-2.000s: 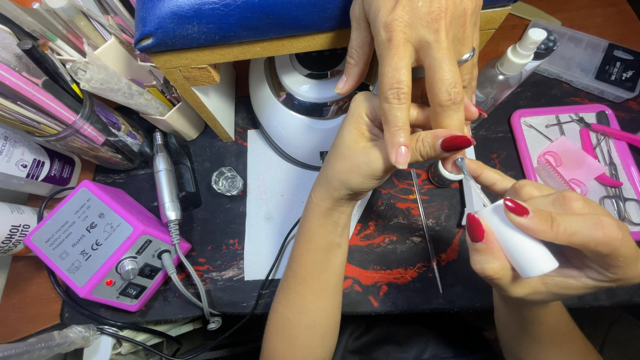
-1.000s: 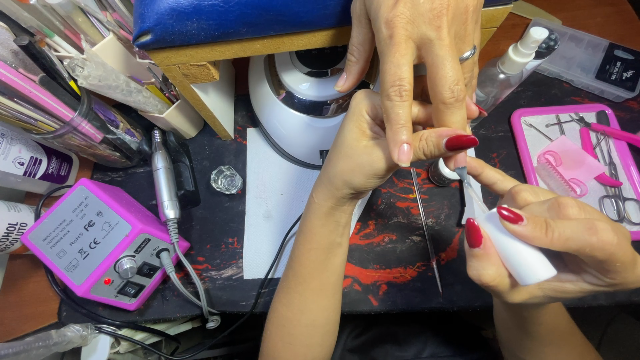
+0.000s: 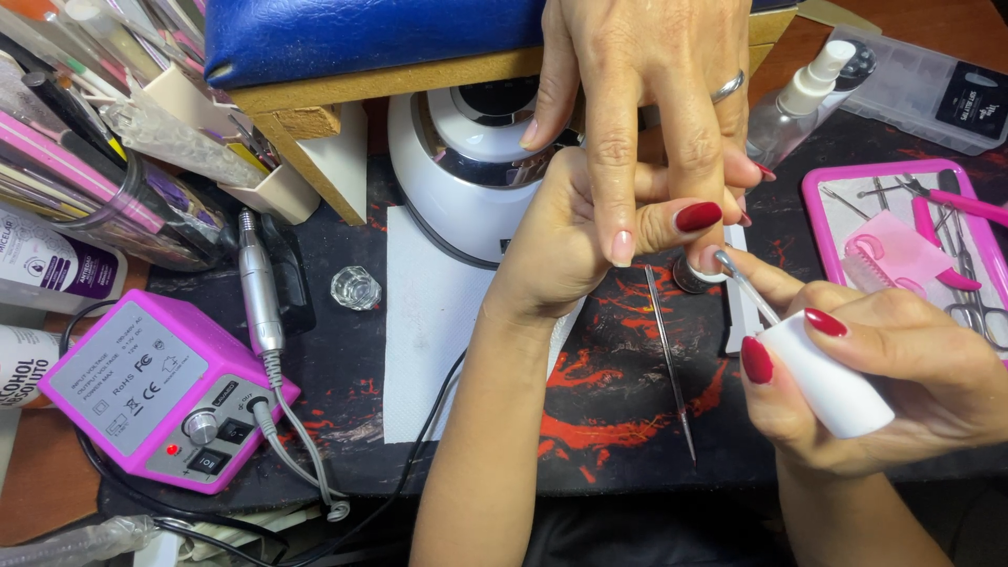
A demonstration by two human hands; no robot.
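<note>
My left hand (image 3: 587, 216) holds a finger of another person's hand (image 3: 646, 94), which reaches down from the top and wears a ring. My left thumb, with a dark red nail, lies across that finger. In my right hand (image 3: 874, 362) is the white cap of a nail polish brush (image 3: 825, 376); its brush tip touches or nearly touches the held finger's nail. Just behind that fingertip stands a small dark bottle (image 3: 694, 276), partly hidden. A thin metal manicure tool (image 3: 669, 358) lies on the dark, red-marked mat between my forearms.
At left stand a pink nail drill unit (image 3: 161, 386), its silver handpiece (image 3: 258, 291) and tool holders. A glass dish (image 3: 356, 288) sits beside a white paper towel (image 3: 413, 331). A white lamp (image 3: 465, 173) is under the blue armrest (image 3: 378, 35). At right are a spray bottle (image 3: 795, 102) and pink tray (image 3: 811, 189).
The brush in my right hand has shifted slightly at the other person's fingertip, and its cap has tilted a little. My left hand keeps its hold on the finger.
</note>
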